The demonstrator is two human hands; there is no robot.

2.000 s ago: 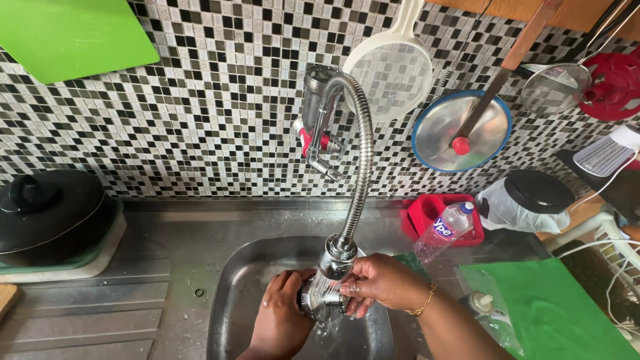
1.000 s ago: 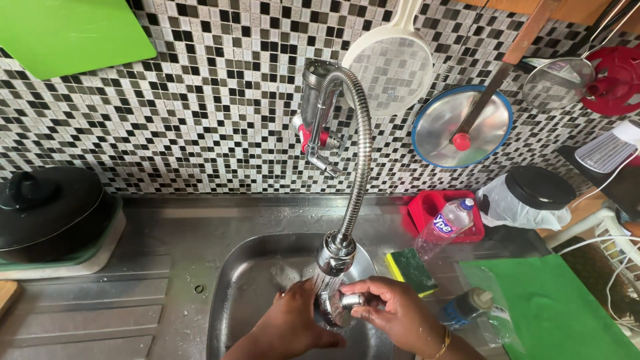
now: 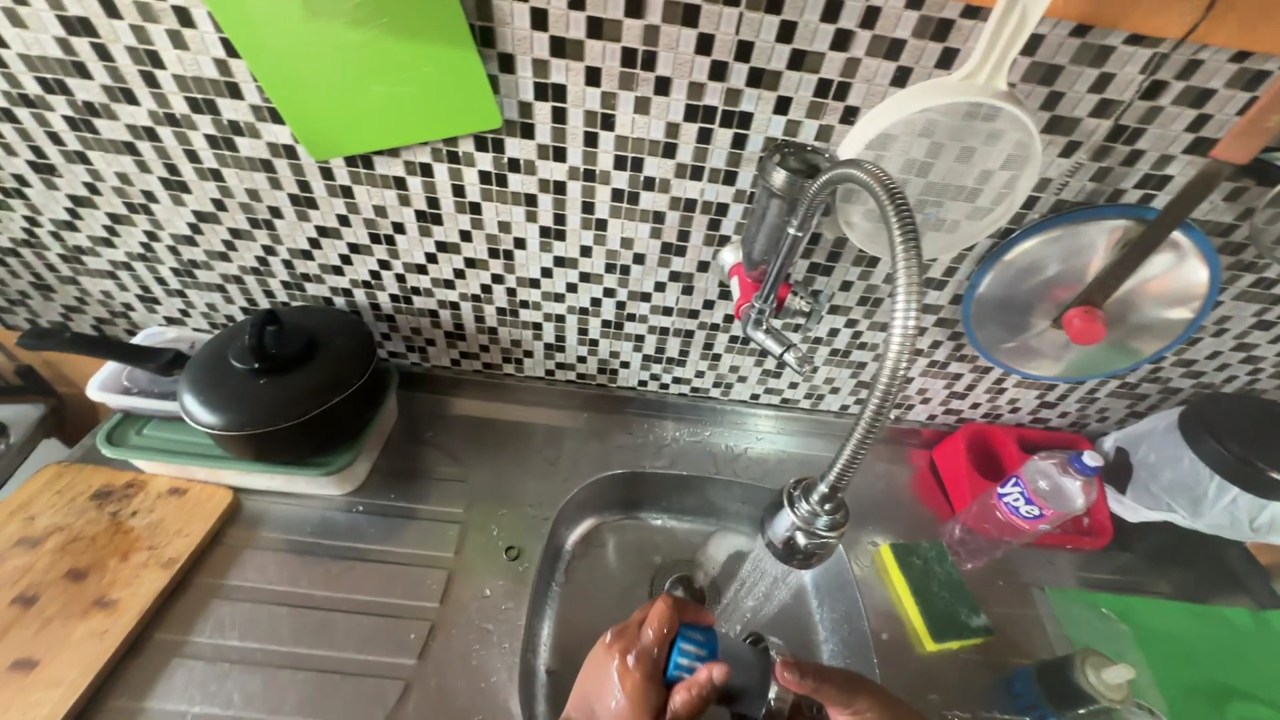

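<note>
Over the steel sink (image 3: 560, 560), my left hand (image 3: 640, 660) grips a small item with a blue ribbed part (image 3: 691, 653) and a dark cylindrical body. My right hand (image 3: 835, 690) touches a shiny metal-looking part at the item's right end; its fingers are partly cut off by the frame's lower edge. Water sprays from the faucet head (image 3: 805, 525), on a flexible metal spout (image 3: 905, 300), down beside the item. What exactly the item is, I cannot tell.
A yellow-green sponge (image 3: 935, 595), a dish soap bottle (image 3: 1030, 500) in a red caddy (image 3: 975, 455) and a pump bottle (image 3: 1080, 680) stand right of the sink. Leftward are a lidded black pan (image 3: 280, 385) on a green-lidded container (image 3: 345, 475) and a wooden cutting board (image 3: 100, 570).
The view has swung left, showing more of the pan and the board. Both hands are lower in the frame, and the blue part now shows between the left fingers. Water was running throughout.
</note>
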